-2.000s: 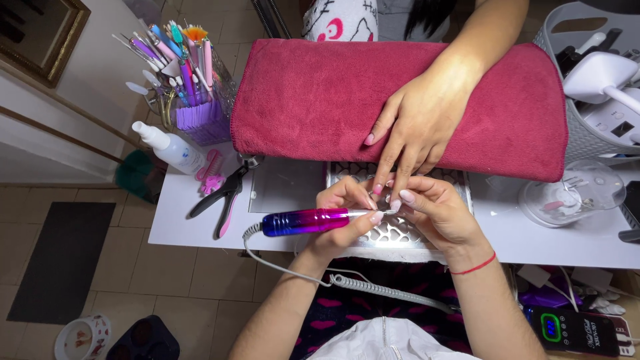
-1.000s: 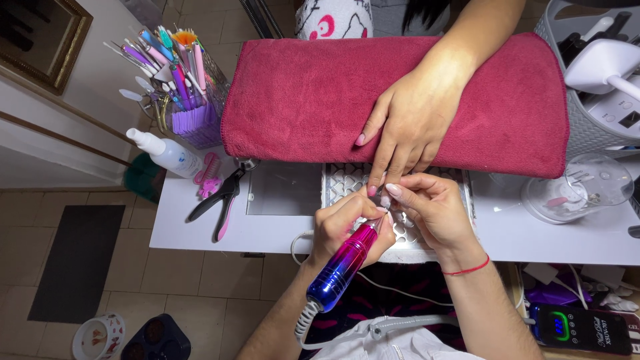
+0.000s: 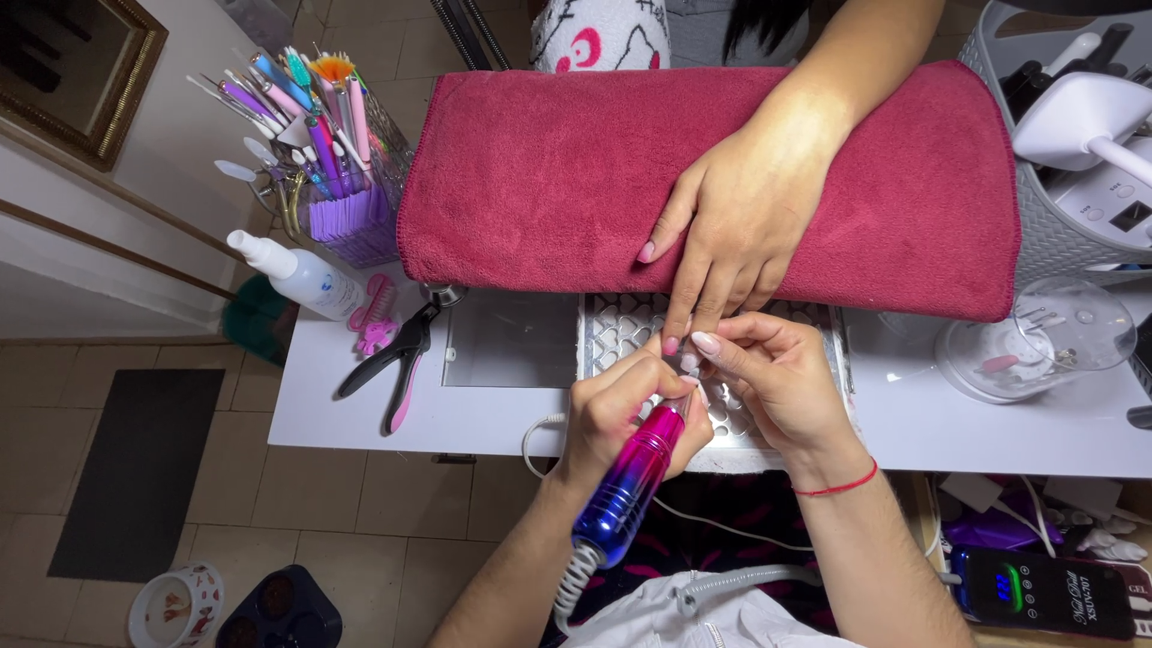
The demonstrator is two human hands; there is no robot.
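Note:
My left hand (image 3: 630, 414) grips an electric nail drill handpiece (image 3: 630, 486), pink fading to blue, its tip up at the nails and a coiled cord at its lower end. My right hand (image 3: 774, 378) pinches a fingertip of another person's hand (image 3: 747, 207), close to the drill's tip; exact contact is hidden by my fingers. That hand lies palm down over a rolled red towel (image 3: 540, 180), fingers hanging past its near edge above a metal grille with a heart pattern (image 3: 621, 333). Its thumbnail is pink. A red string bracelet (image 3: 841, 486) circles my right wrist.
Left on the white table (image 3: 504, 423) are a nail tip cutter (image 3: 405, 355), a pink brush (image 3: 373, 306), a spray bottle (image 3: 301, 274) and a holder of brushes (image 3: 346, 211). At right stand a round clear container (image 3: 999, 360) and a grey basket (image 3: 1035, 207). The drill's control unit (image 3: 1035, 589) sits below.
The drill handpiece has swung from lying nearly sideways, two seconds ago, to pointing up and away from me, its cord end now nearer my body. My left hand has turned with it.

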